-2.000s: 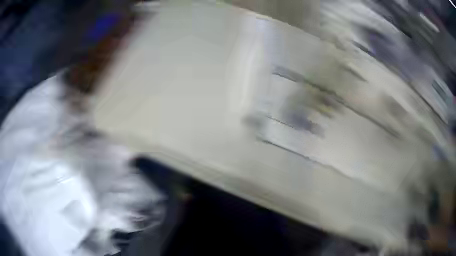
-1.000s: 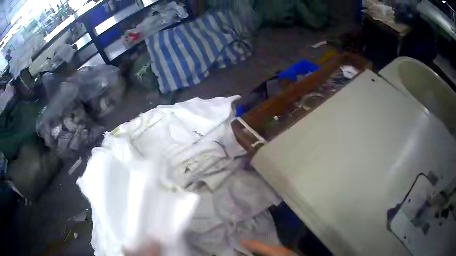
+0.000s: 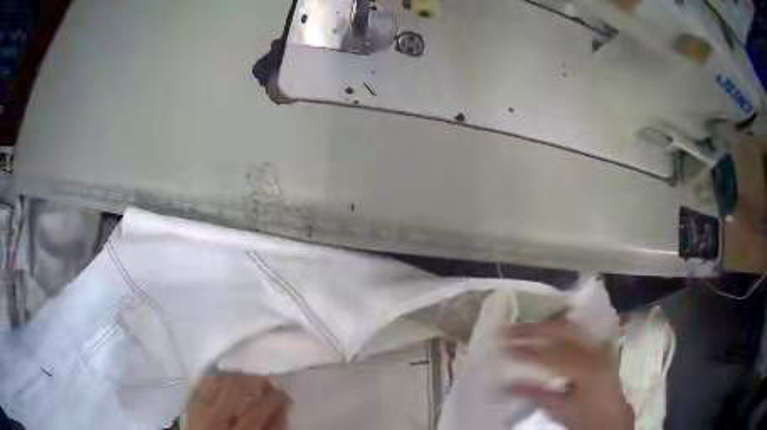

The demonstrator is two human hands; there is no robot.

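Note:
A white garment piece (image 3: 202,285) with dark double topstitching lies below the table's front edge, across the bottom of the view. Its opening shows a paler inner layer. My left hand (image 3: 240,403) is at the bottom, cut off by the frame edge, with fingers curled over the rim of the cloth. My right hand (image 3: 568,378) is at the lower right, blurred, closed on a bunched part of the same garment. A small white thing shows between its fingers; I cannot tell what it is.
The cream sewing table (image 3: 168,134) spans the view, with a worn ruler scale along its front edge. The machine bed (image 3: 488,84) is at the top. A black tray (image 3: 699,234) sits at the right corner. White strips (image 3: 649,361) hang below the table at right.
The view has swung from the floor and heaped cloth at the left back to the table front. The garment is now spread below the table edge, with both my hands on it.

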